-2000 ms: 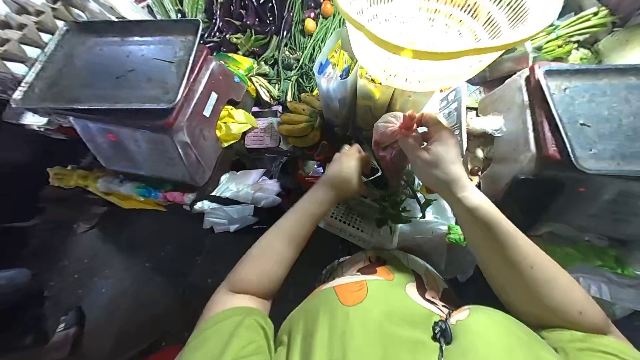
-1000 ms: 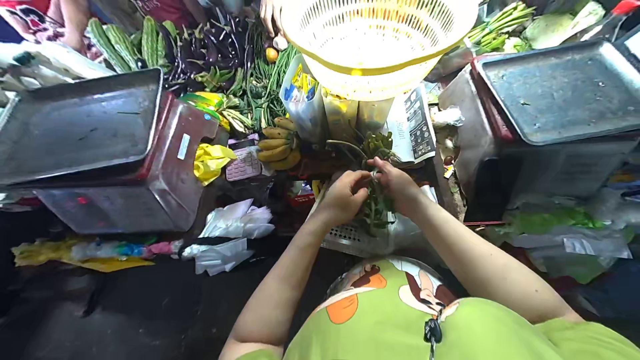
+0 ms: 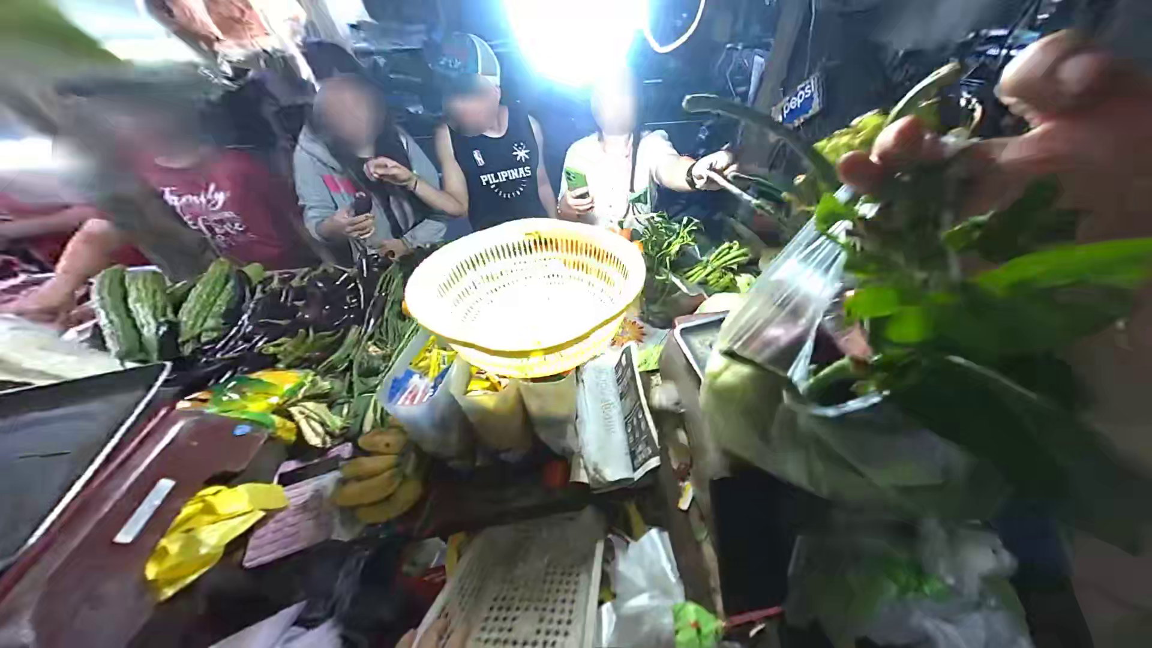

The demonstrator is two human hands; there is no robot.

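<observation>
At the upper right, close to the camera, my right hand [image 3: 1048, 112] grips the top of a clear plastic bag [image 3: 787, 297] together with a bunch of leafy greens [image 3: 954, 306]. The bag hangs below the fingers, with dark purplish and green produce inside. Stems and a long curved green vegetable [image 3: 765, 121] stick out beside the grip. Fingertips, apparently of my left hand [image 3: 434, 634], just show at the bottom edge by a white perforated plastic basket [image 3: 531, 576]; the rest is out of view, so what they hold cannot be told.
A yellow plastic colander [image 3: 531, 346] stands above plastic containers [image 3: 432, 418] at the centre. Bananas [image 3: 382, 477], bitter melons [image 3: 211, 301] and eggplants [image 3: 315, 306] lie to the left, near a dark tray [image 3: 72, 450]. Several people stand across the stall; one person's hand [image 3: 715, 169] reaches out.
My right hand has moved from the centre to the upper right with the greens. My hands are no longer together. The view has tilted up, showing people across the stall.
</observation>
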